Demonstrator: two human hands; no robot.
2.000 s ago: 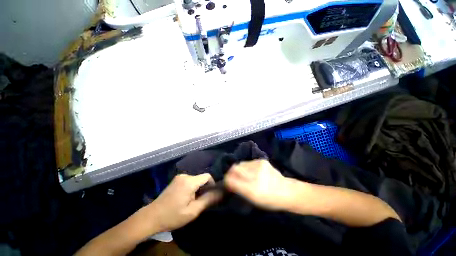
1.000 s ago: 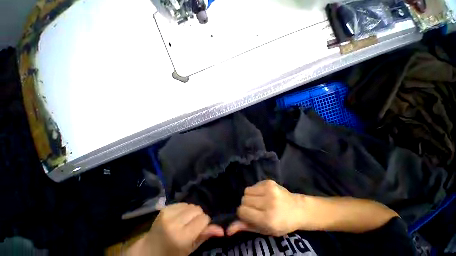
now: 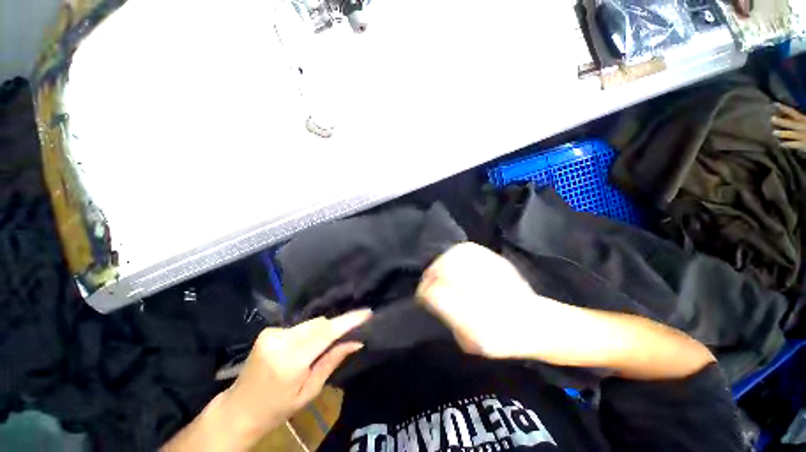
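A dark charcoal garment (image 3: pixel 371 247) lies across my lap, below the front edge of the white machine table. My left hand (image 3: pixel 305 353) pinches the garment's dark band between thumb and fingers at its left end. My right hand (image 3: pixel 473 296) is closed on the same band a little higher and to the right. The band is stretched between the two hands. More of the charcoal cloth (image 3: pixel 619 265) spreads to the right. The right fingertips are partly hidden behind the hand.
White machine table (image 3: pixel 221 150) with worn wooden left edge; metal presser foot area (image 3: pixel 340 16) at the top. Plastic-wrapped dark item (image 3: pixel 650 31) on the table's right. Blue basket (image 3: pixel 574 181) under the edge. Olive-brown garments (image 3: pixel 742 168) at right, with another person's hand (image 3: pixel 789 126) beside them.
Both hands have risen from near the shirt, moved apart and now hold the band between them. The ruffled edge seen earlier is mostly covered. Another person's hand has appeared at the right.
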